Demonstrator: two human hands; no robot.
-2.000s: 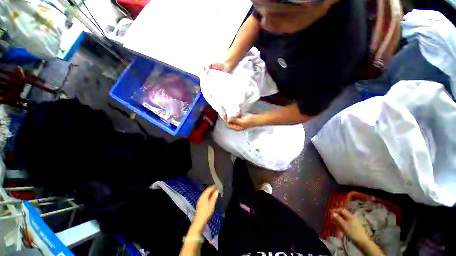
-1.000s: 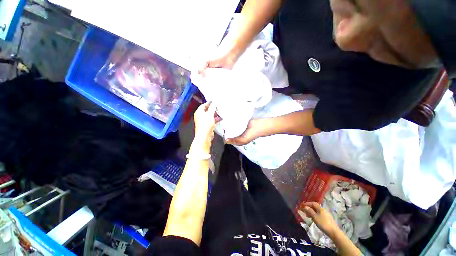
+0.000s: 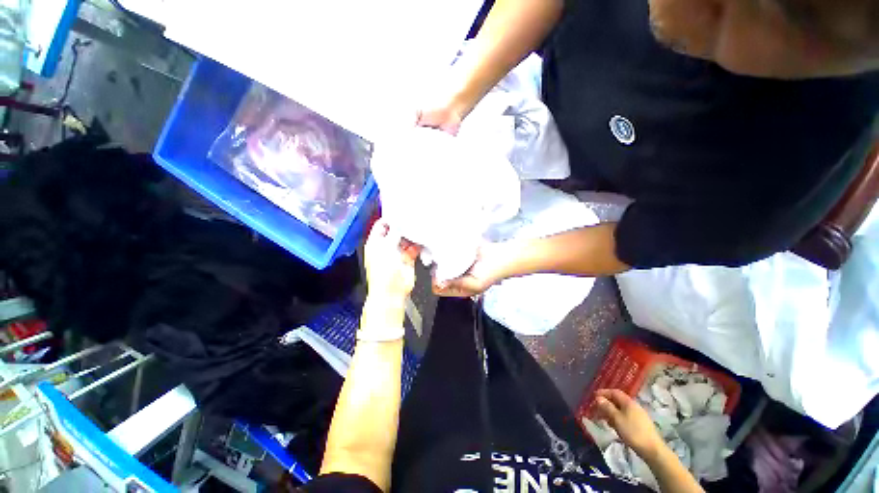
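White cloth, washed out by glare, is held by another worker's two hands in the head view. My left hand is raised at the cloth's lower left edge, near that worker's lower hand. A small orange-red patch shows by my left fingertips; whether I grip it or the cloth I cannot tell. My right hand is low on the right, fingers slightly curled and apart, with nothing seen in it. It appears over the red-orange basket of pale cloth pieces.
A blue bin holds a plastic-wrapped pinkish item, beside a white table. Black cloth is heaped at left, above a blue lattice basket. White sacks stand at right. The other worker stands close in front.
My left hand has reached forward from low in the view up to the white cloth. My right hand stays low by the red-orange basket. The other worker appears closer than at first.
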